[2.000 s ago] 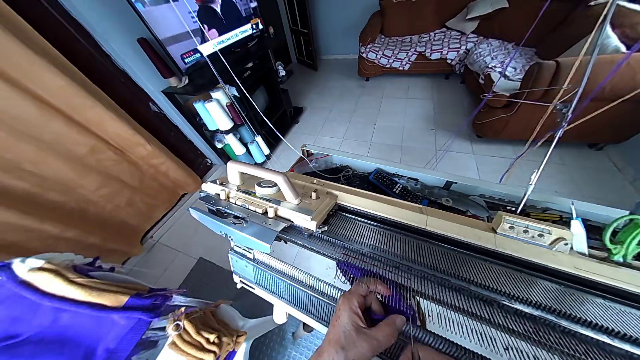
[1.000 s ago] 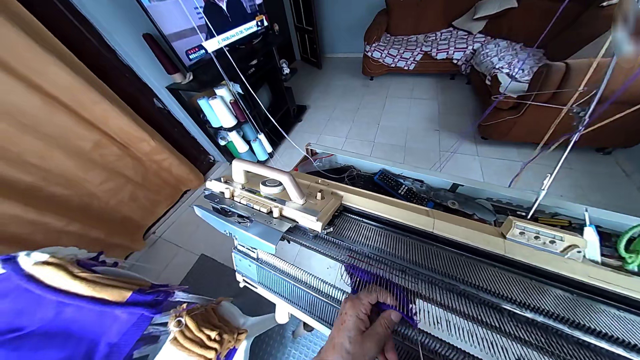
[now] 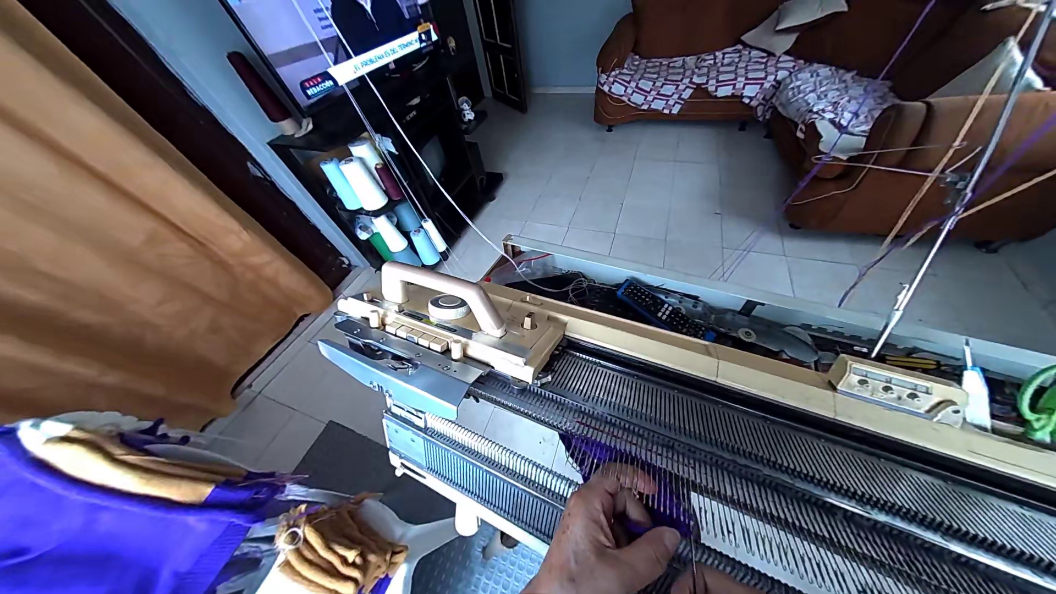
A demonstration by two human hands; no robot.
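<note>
My left hand (image 3: 606, 528) is over the front bed of a knitting machine (image 3: 767, 445), its thumb and fingers pinched on purple knitted fabric (image 3: 668, 495). That fabric lies between the two needle beds. Only a small part of my right hand (image 3: 714, 581) shows at the bottom edge, just right of the left thumb, beside a thin metal tool or wire (image 3: 694, 557); its fingers are mostly hidden. The beige carriage (image 3: 450, 318), with its handle and dial, rests at the left end of the rear bed. A purple thread (image 3: 858, 115) and tan ones run by the slanted metal rod (image 3: 949, 214).
Purple and mustard knitted pieces (image 3: 107, 528) lie on a white chair (image 3: 437, 536) at lower left. Behind the machine, a long tray (image 3: 792, 301) holds a remote control (image 3: 660, 309) and tools. Yarn cones (image 3: 363, 183) stand on the shelf beyond. A beige row counter (image 3: 895, 388) sits at right.
My left hand stays at the purple fabric, with its fingers shifted slightly. The carriage remains at the left end of the bed.
</note>
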